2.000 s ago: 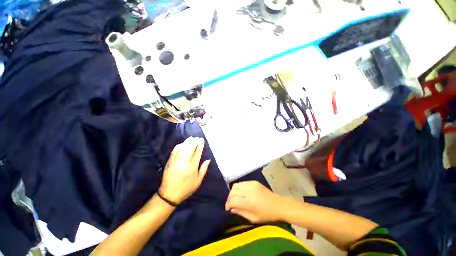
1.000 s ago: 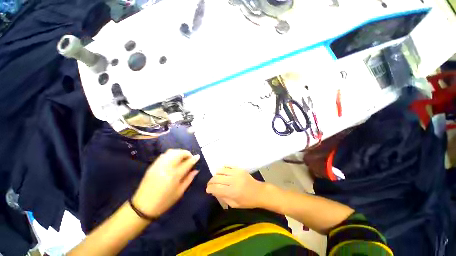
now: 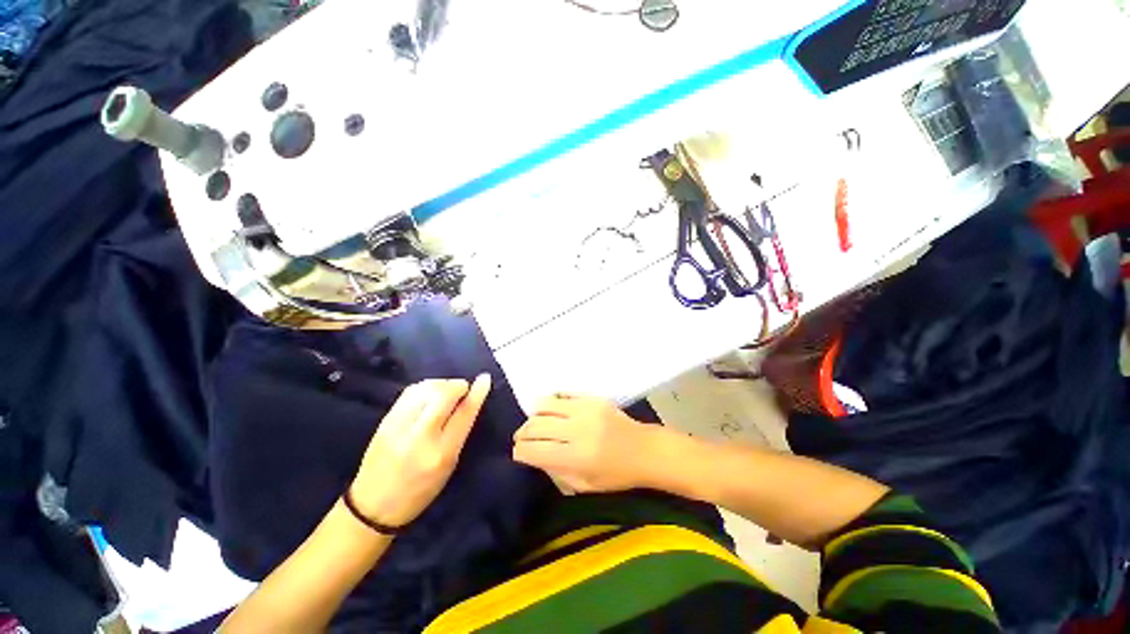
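Observation:
A dark navy garment piece runs from under the needle area toward my lap. The presser foot and needle area sits at the left end of the white sewing machine head, with cloth lying up against it. My left hand lies on the cloth below the needle, thumb and index finger pinching the cloth near its right edge. My right hand is at the table's front corner, fingers curled on the cloth's right edge; its fingertips are partly hidden.
Black-handled shears, a red slim tool and a red-orange stick lie on the white table. The control panel is at upper right. Navy cloth is heaped at right. A grey post stands at upper left.
The view has shifted across the machine. Over two seconds, my left hand's fingers went from spread flat to pinched. My right hand has moved up to the table corner. The cloth left of the needle lies flatter.

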